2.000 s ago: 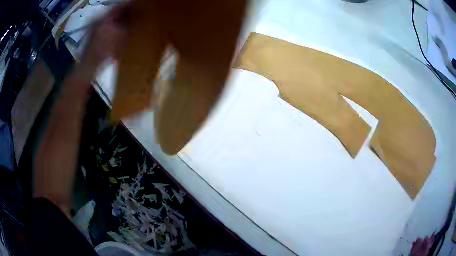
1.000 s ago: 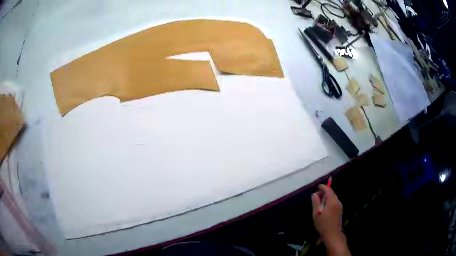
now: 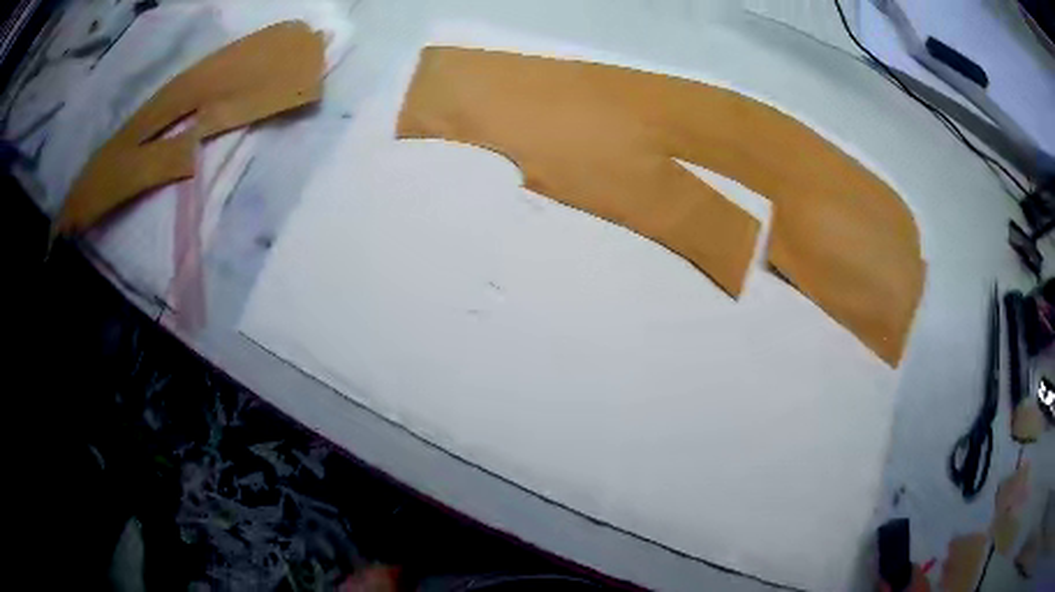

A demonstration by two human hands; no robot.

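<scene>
A large tan pattern piece [image 3: 625, 121] with a narrow wedge-shaped opening lies flat along the upper part of a white sheet [image 3: 602, 370]. A second tan pattern piece [image 3: 249, 75] lies at the upper left, over folded white material and a pink-red strip [image 3: 187, 254]. A small blurred reddish patch [image 3: 373, 578] at the bottom edge may be part of my left hand; its state cannot be told. My right hand is not in view. A small red tip [image 3: 922, 570] shows at the lower right, beside the black weight [image 3: 894, 553].
Shears [image 3: 978, 428] lie on the table at the right, beside a dark bar [image 3: 1018, 347] and small card pieces [image 3: 964, 563]. A dark cable [image 3: 926, 110] crosses the upper right. The table's front edge [image 3: 417, 497] runs diagonally, with scraps [image 3: 255, 486] on the floor below.
The second tan piece, held up in my left hand two seconds ago, lies at the left. The view has swung left since one second ago, and my right hand with the pen has left it.
</scene>
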